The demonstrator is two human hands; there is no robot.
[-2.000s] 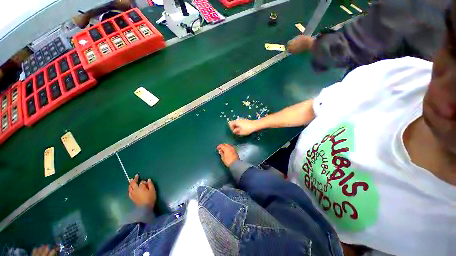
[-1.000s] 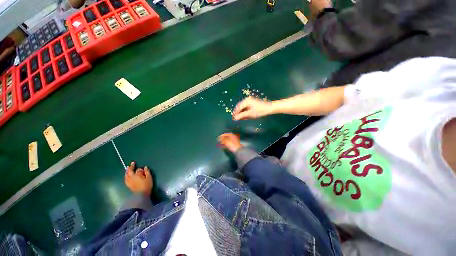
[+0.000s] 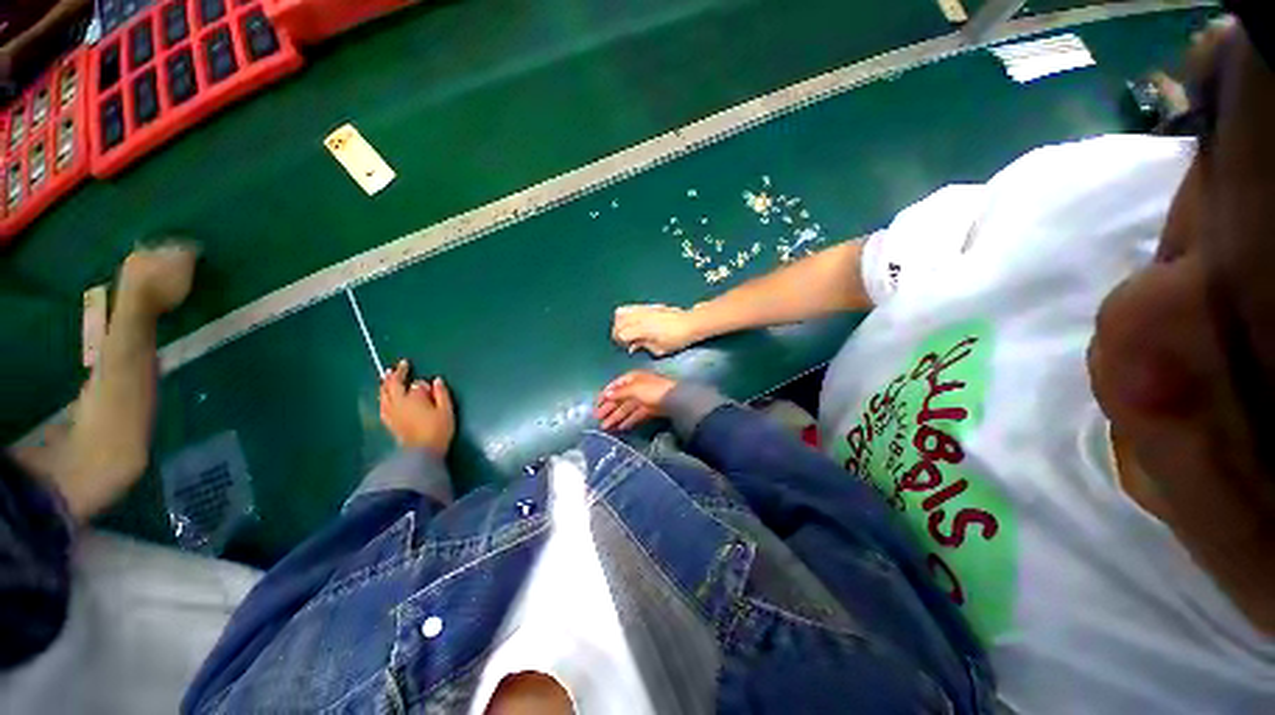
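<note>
My left hand (image 3: 417,412) rests on the green worktop (image 3: 510,328), fingers a little apart, with nothing seen in it. Its fingertips are at the lower end of a thin white line (image 3: 365,331). My right hand (image 3: 636,400) lies at the worktop's near edge, fingers loosely bent and slightly apart, with no part visible in it. Small loose cream and gold bits (image 3: 759,204) are scattered beyond it to the right. A pale yellow housing (image 3: 359,159) with small dark marks at one end lies on the belt (image 3: 490,105), beyond the rail (image 3: 559,183).
A neighbour's hand (image 3: 654,328) is just beyond my right hand. At left another person's hand (image 3: 164,274) is over the belt, near a housing (image 3: 94,324). A clear bag (image 3: 209,489) lies left. Red trays (image 3: 182,67) stand beyond the belt; white sheets (image 3: 1043,56) lie right.
The view has shifted. A person's arm has come in at left over the belt, where two housings lay. The right neighbour's hand has moved closer to mine. My hands stay nearly in place.
</note>
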